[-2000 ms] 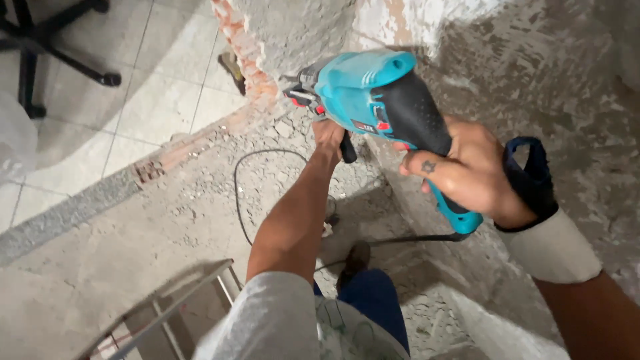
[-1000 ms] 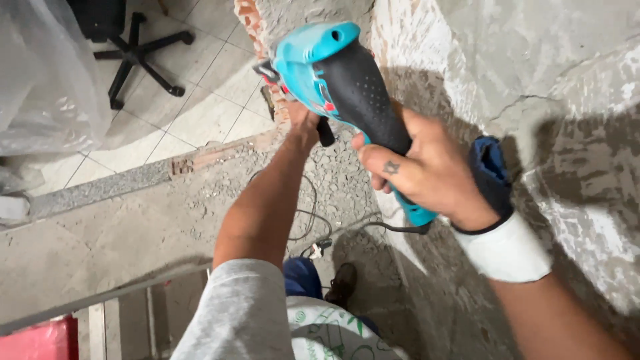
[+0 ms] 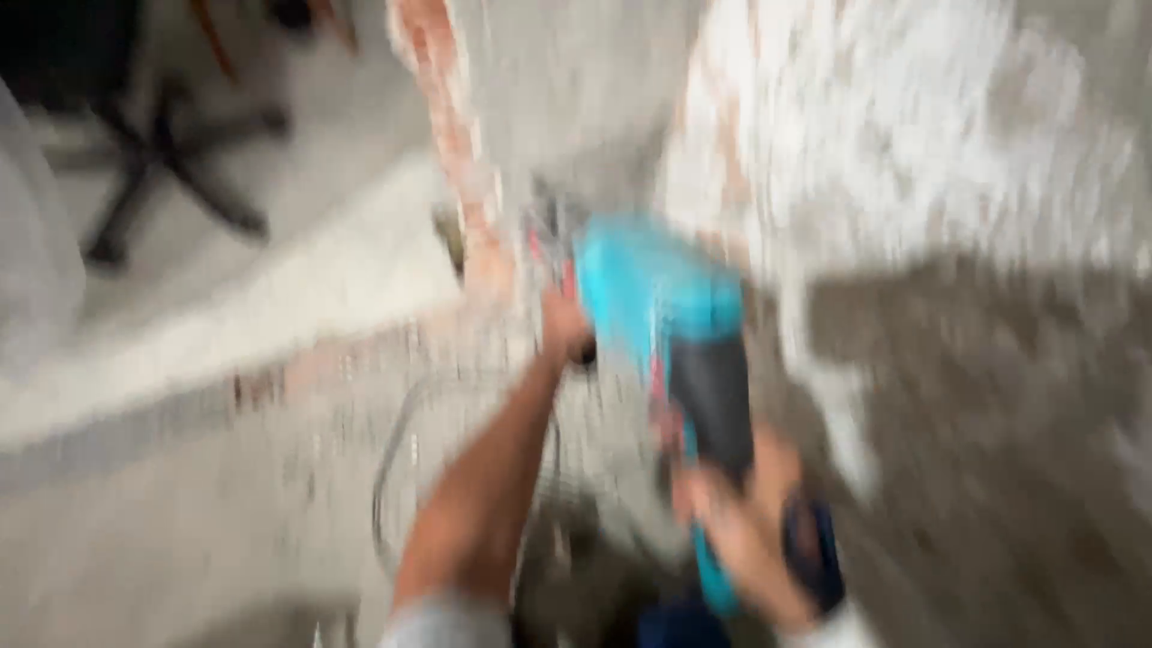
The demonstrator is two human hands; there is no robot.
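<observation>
The view is strongly blurred. A teal and black corded rotary hammer drill (image 3: 661, 288) lies across the middle, its front end toward the upper left by the broken brick edge of a wall (image 3: 450, 117). My right hand (image 3: 747, 522) is closed around its rear handle, with a dark blue band and a white wrap at the wrist. My left hand (image 3: 562, 324) grips the black side handle near the drill's front. The blur hides the bit and where its tip is.
A black swivel chair base (image 3: 162, 148) stands on the floor at the upper left, beside translucent plastic sheeting (image 3: 36, 243). A cable (image 3: 387, 477) loops over the rubble-strewn floor. Rough, partly plastered wall (image 3: 945, 378) fills the right side.
The view has shifted and blurred. Both hands have kept hold of the drill, whose rear handle now points more steeply down the picture than before.
</observation>
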